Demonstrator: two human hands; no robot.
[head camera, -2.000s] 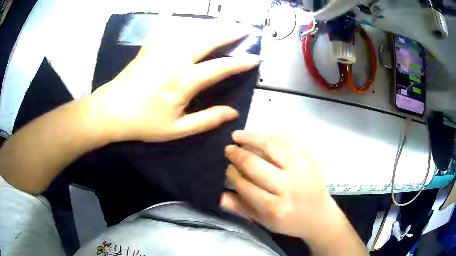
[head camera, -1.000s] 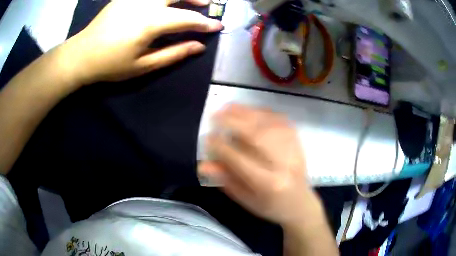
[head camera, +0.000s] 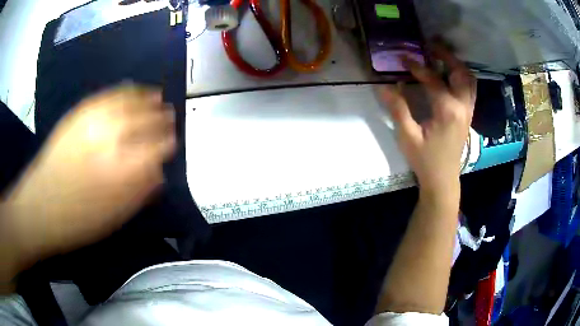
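A black cloth panel lies on the left of the white table, with a pale strip along its top edge. My left hand is over the panel, blurred; I cannot tell whether its fingers hold the cloth. My right hand is at the lower end of the smartphone, fingers apart, fingertips over or touching its lower edge. The phone screen is lit. Small metal at the presser foot sits on the panel's upper right edge.
Scissors with red and orange handles lie left of the phone. A ribbed pale knob is beside them. A measuring tape runs along the table's front edge. Brown tape or card and blue items are at the right.
My right hand has moved from the panel's right edge to the phone. My left hand has moved down the panel. The view has shifted right, so the table things appear further left.
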